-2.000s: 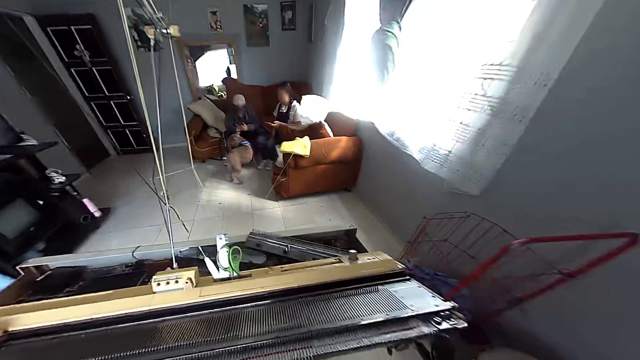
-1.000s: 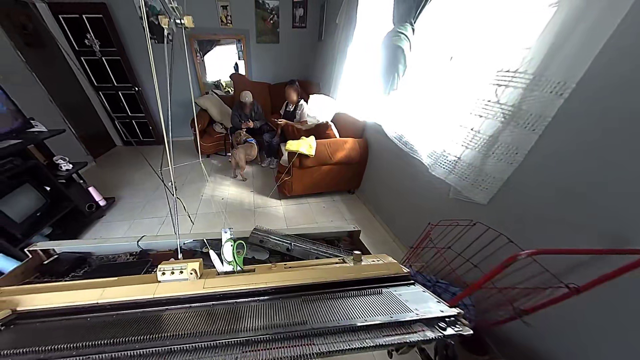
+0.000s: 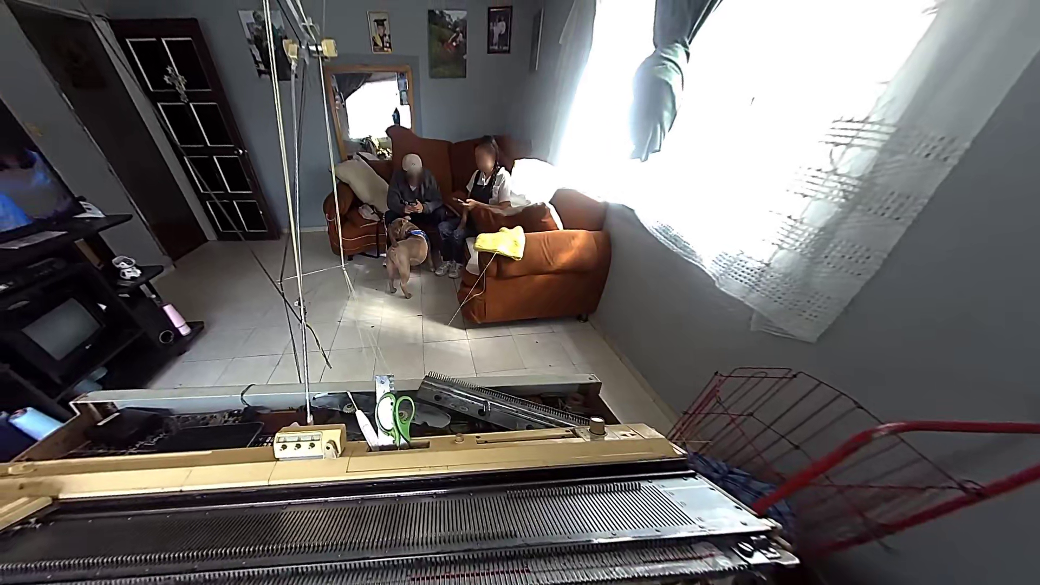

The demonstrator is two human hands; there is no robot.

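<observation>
Neither my left hand nor my right hand shows in the head view. A knitting machine with a long metal needle bed point(image 3: 390, 520) spans the foreground, its cream rear rail point(image 3: 520, 451) behind the needles. A small cream unit with dials point(image 3: 309, 443) sits on that rail at the left of centre, below an upright yarn mast point(image 3: 296, 244). Green-handled scissors point(image 3: 396, 418) stand upright behind the rail beside a white-handled tool point(image 3: 364, 421). A spare needle-bed piece point(image 3: 496, 404) lies slanted in the tray behind.
A red wire cart point(image 3: 853, 443) stands at the right. Across the room, two people point(image 3: 414, 195) sit on an orange sofa point(image 3: 540, 272) with a yellow cloth point(image 3: 501, 242) on its arm; a brown dog point(image 3: 406, 256) stands before them. A black TV stand point(image 3: 122, 325) is at the left.
The view has shifted slightly, bringing more of the television and its stand into sight at the left. The dog's head is lifted between the seated people.
</observation>
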